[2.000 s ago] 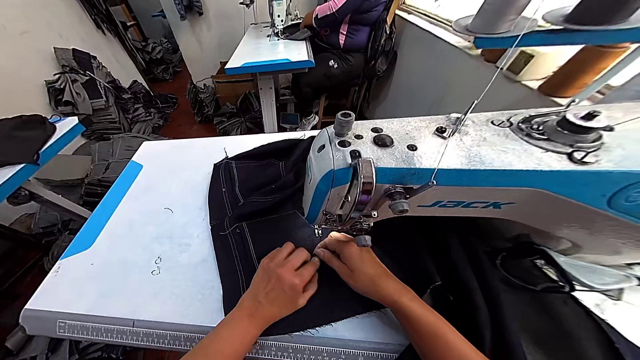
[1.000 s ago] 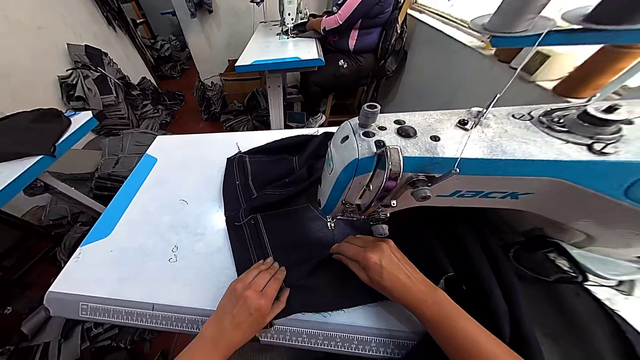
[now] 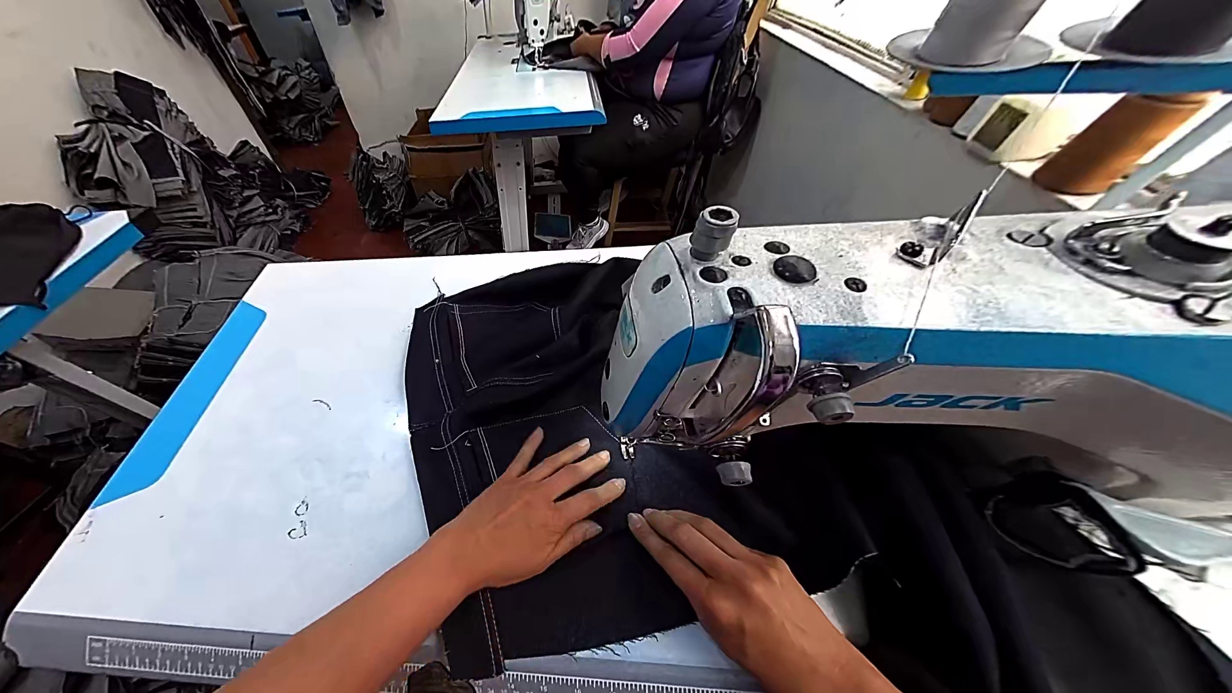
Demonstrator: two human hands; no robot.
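Note:
Dark denim fabric (image 3: 577, 587) with pale topstitching and a patch pocket (image 3: 505, 337) lies on the white sewing table (image 3: 289, 462), partly under the head of a Jack industrial sewing machine (image 3: 674, 337). Its presser foot (image 3: 628, 448) rests at the fabric. My left hand (image 3: 529, 510) lies flat on the denim, fingers spread, left of and just below the foot. My right hand (image 3: 731, 577) presses the cloth with its fingertips below the foot, fingers close together. More dark fabric (image 3: 914, 539) bunches under the machine arm at the right; the needle tip is hard to make out.
Thread cones (image 3: 982, 34) stand on a blue rack at the upper right. A ruler strip (image 3: 173, 656) runs along the table's front edge. Beyond, a person (image 3: 664, 58) sits at another sewing table (image 3: 520, 101). Piles of dark garments (image 3: 212, 192) lie on the floor at left.
My left hand has moved from the fabric's lower left part up toward the presser foot, its fingers now spread. My right hand has drawn back a little from the foot.

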